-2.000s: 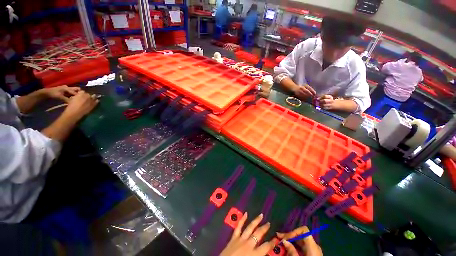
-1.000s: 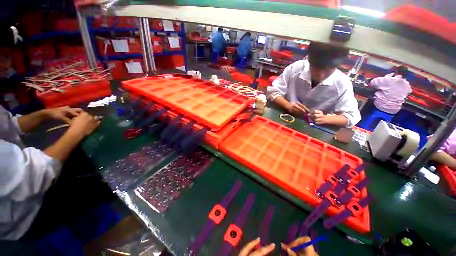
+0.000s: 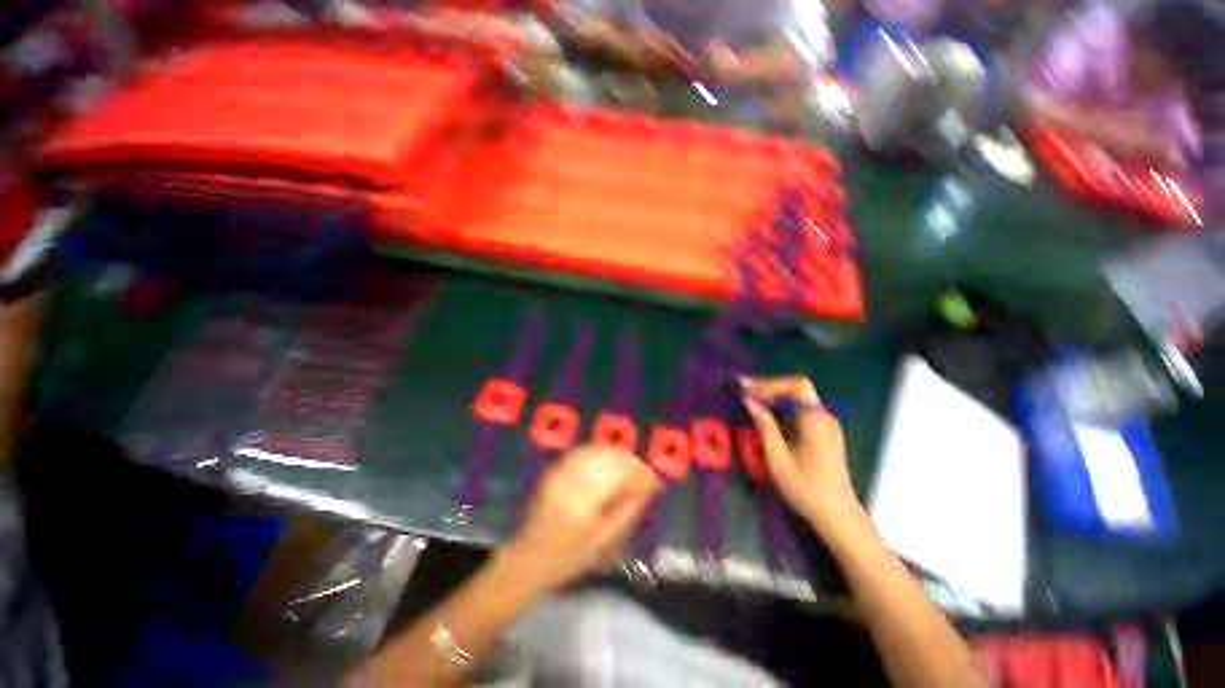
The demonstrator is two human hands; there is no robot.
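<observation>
Several purple-strap watches with small square red-orange cases [image 3: 554, 426] lie in a row on the dark green bench top, straps pointing away from me. The frame is motion-blurred. My left hand [image 3: 591, 497] is over the near side of the row, fingers curled beside the middle cases; whether it holds anything cannot be made out. My right hand [image 3: 802, 437] is at the right end of the row, thumb and fingers bent, partly covering the last case. A blue streak, perhaps the pen, shows by its fingers.
Red-orange trays [image 3: 591, 195] stand behind the row, with purple-strap watches [image 3: 793, 249] on the right end. Sticker sheets [image 3: 316, 383] lie left. White paper [image 3: 951, 484], a blue tray [image 3: 1045, 403] and a black item with a green centre [image 3: 957, 309] are right. People sit across the bench.
The view has swung down and right, bringing the paper, the blue tray and more of the row into view. Both hands and forearms now show more fully.
</observation>
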